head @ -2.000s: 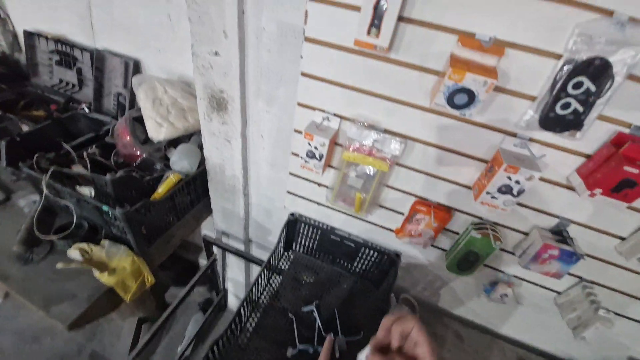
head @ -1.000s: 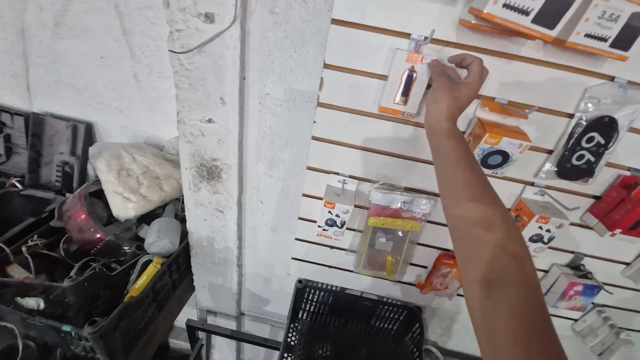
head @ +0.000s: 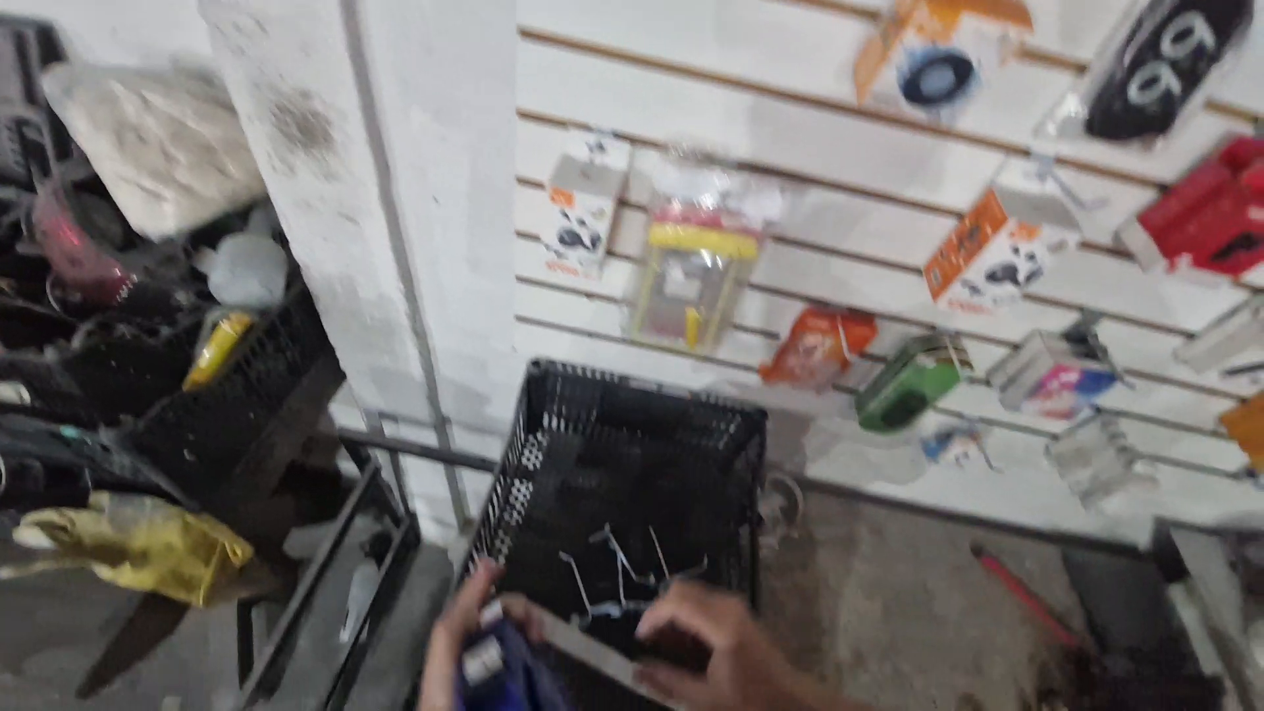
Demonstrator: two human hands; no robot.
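Note:
Low in the view, my left hand point(head: 459, 622) is closed around a dark blue package point(head: 504, 667) with a white patch. A pale flat edge runs from it toward my right hand point(head: 706, 637), whose fingers are curled at that edge; blur hides the exact grip. Both hands are over the near part of a black plastic crate point(head: 647, 390). Inside the crate, just beyond my hands, lie several metal display hooks point(head: 617, 573).
A slatwall point(head: 839, 197) holds packaged goods, among them a yellow-edged pouch point(head: 696, 281) and a green package point(head: 913, 385). At left stand a cluttered black crate point(head: 237, 395) and a yellow bag point(head: 148, 553). A metal frame point(head: 326, 583) stands beside my crate.
My right hand has come down from the orange-and-white package high on the slatwall to the crate. The blue package and my left hand are now in view. The view has tilted down.

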